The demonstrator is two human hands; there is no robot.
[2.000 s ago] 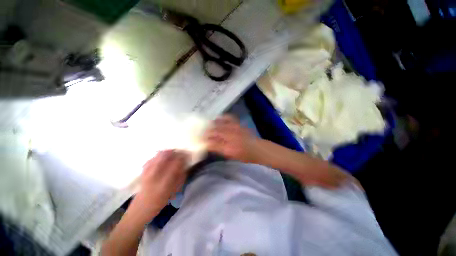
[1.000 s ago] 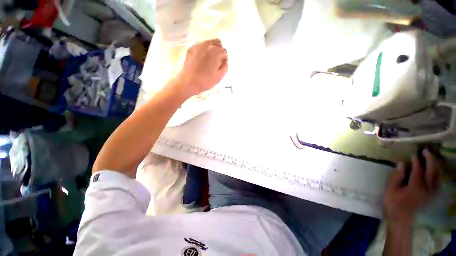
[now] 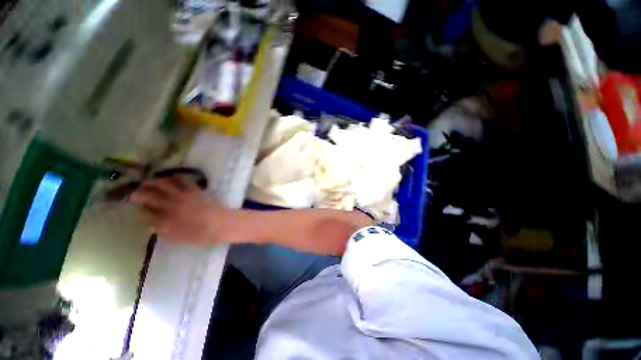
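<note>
My right hand (image 3: 179, 211) is over the white table beside the sewing machine, palm down with its fingers pointing left. Dark scissors (image 3: 188, 173) lie at its fingers, and one black handle loop shows just above the knuckles. Blur hides whether the fingers hold them. The machine head (image 3: 91, 91), with a green panel (image 3: 49, 211), fills the left side. Glaring bright cloth or table surface (image 3: 91, 316) shows at the lower left under the lamp. My left hand is out of the picture.
A yellow-rimmed tray (image 3: 246, 116) of small items stands on the table above my hand. A blue crate (image 3: 419, 190) heaped with cream cloth (image 3: 351, 165) is right of the table edge (image 3: 190, 302). A box with a red item (image 3: 622, 109) is at the far right.
The view has swung right. My left hand has left the picture. My right hand, which was at the table right of the machine, is now at the scissors.
</note>
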